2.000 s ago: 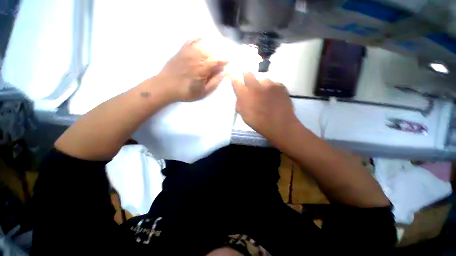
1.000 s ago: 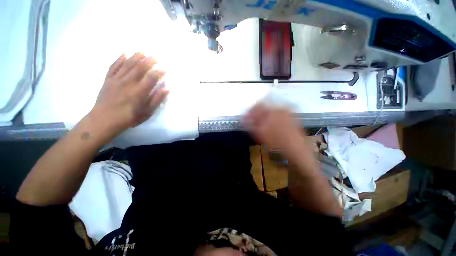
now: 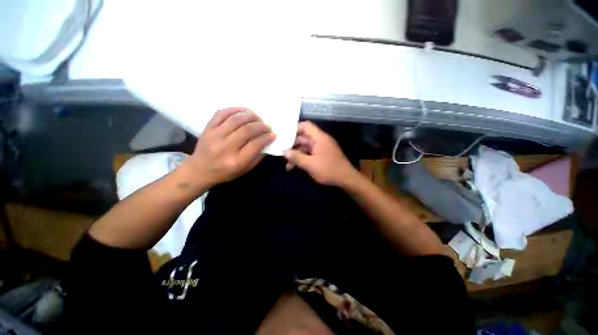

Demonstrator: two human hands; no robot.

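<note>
A white garment panel (image 3: 272, 108) lies over the table's front edge, its lower corner hanging above the lap. Its upper part blends into the overexposed white table. My left hand (image 3: 233, 144) lies on the panel near its lower corner, fingers bent over the cloth. My right hand (image 3: 315, 152) pinches the panel's right lower edge between thumb and fingers. The two hands are close together, not touching. The needle and presser foot are out of the picture.
A dark phone (image 3: 431, 21) with a white cable and pinkish-purple thread snips (image 3: 516, 86) lie on the table (image 3: 367, 72). A ruled strip (image 3: 367, 111) runs along the front edge. White scraps (image 3: 518, 196) lie below right; a white bundle (image 3: 147, 175) lies below left.
Both hands have come down to the panel's lower corner over the lap. My right hand, blurred and away from the panel before, now holds its edge. The view has shifted; the machine head has left it.
</note>
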